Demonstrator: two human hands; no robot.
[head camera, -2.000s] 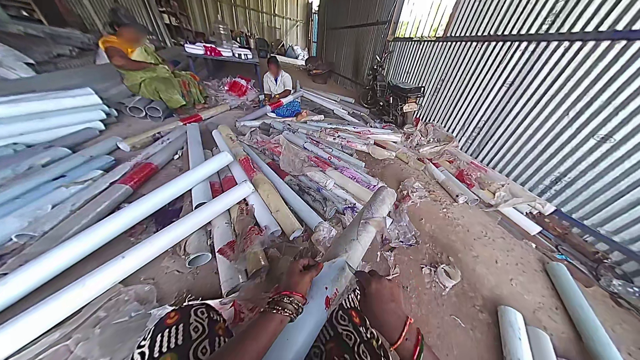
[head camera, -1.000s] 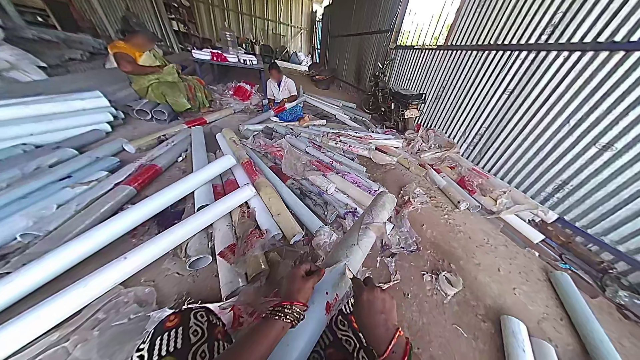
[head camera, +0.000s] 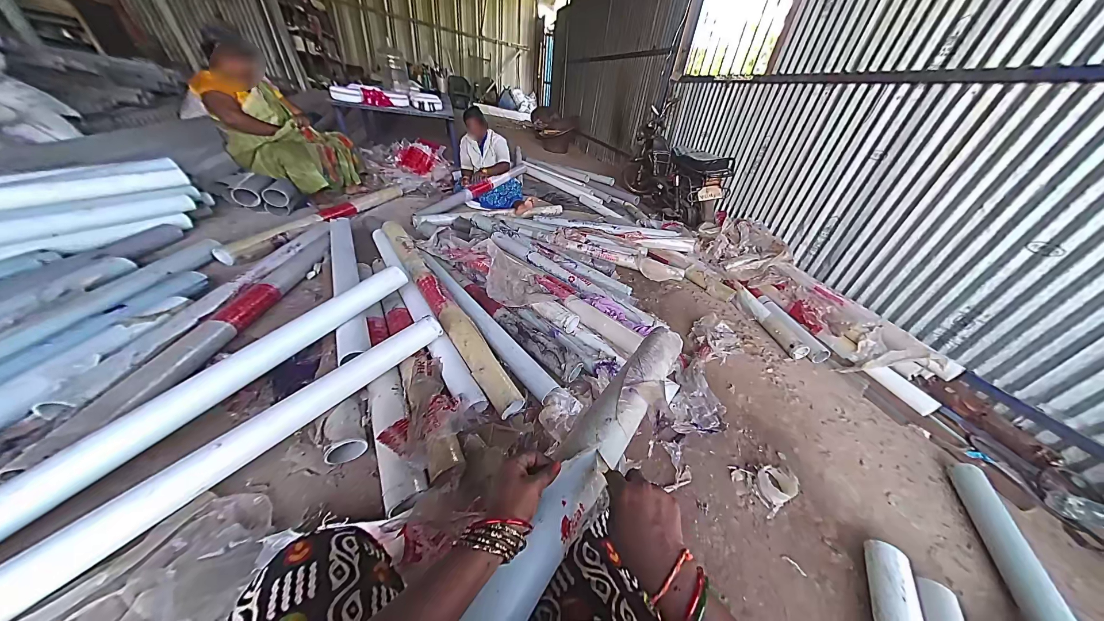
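A pale grey-blue plastic pipe (head camera: 539, 556) slants up and away from between my knees. Its far part is covered by a dusty, wrinkled plastic film (head camera: 617, 414), whose torn edge lies between my hands. My left hand (head camera: 517, 487) is closed on film at the pipe's left side. On the right side my right hand (head camera: 642, 517) is closed at the torn edge, the film in its fingers partly hidden. Red print shows on the bare pipe between the wrists.
Two long white pipes (head camera: 216, 384) lie at left, near crumpled clear film (head camera: 190, 552). Many film-wrapped pipes (head camera: 586, 310) spread ahead. Short pipes (head camera: 893, 582) lie at lower right. Two people (head camera: 259, 129) (head camera: 485, 159) sit further back; a motorcycle (head camera: 690, 172) stands by the corrugated metal wall (head camera: 949, 172).
The film's torn edge and my hands have shifted slightly around the pipe, with more bare pipe showing between them. The seated person at the back has moved the arms and the pipe held there.
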